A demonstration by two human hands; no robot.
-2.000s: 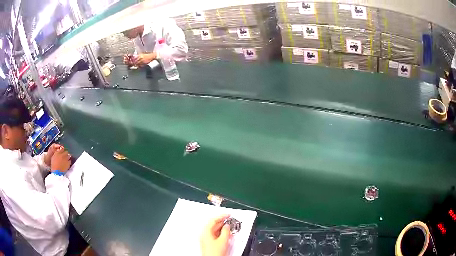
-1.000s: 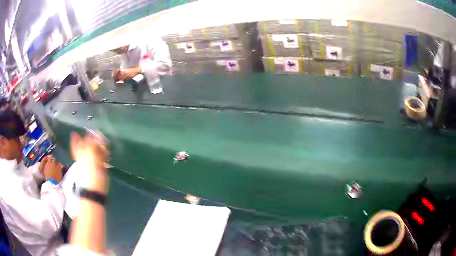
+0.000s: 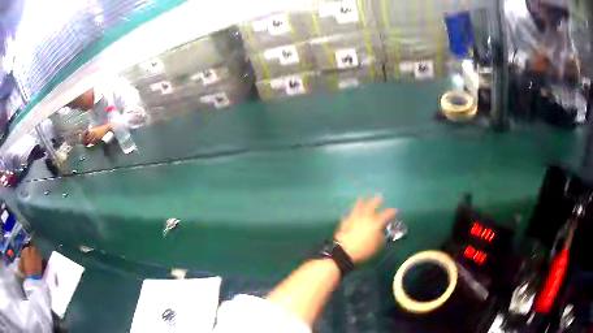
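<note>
My left hand (image 3: 364, 229), with a black band at its wrist, is over the green belt. Its fingers are apart and nothing shows held in it. A small silver round module (image 3: 395, 230) is on the belt right beside the fingers; whether they touch is unclear. Another module (image 3: 171, 225) lies on the belt further left. A small dark object, probably a module, lies on the white paper (image 3: 195, 293) at the lower left. The clear blister tray (image 3: 357, 299) is dim and partly hidden behind my forearm. My right hand is out of view.
A cream tape roll (image 3: 425, 281) sits beside a black meter (image 3: 480, 242) with red digits. Fixture parts with a red handle (image 3: 553, 279) stand at the right. Another tape roll (image 3: 458, 105) and stacked cartons (image 3: 312, 52) are across the belt. People are at the left and upper right.
The view has turned right. My left hand has moved from the far left, near the neighbouring worker, to the module on the right part of the belt. More of the fixture shows.
</note>
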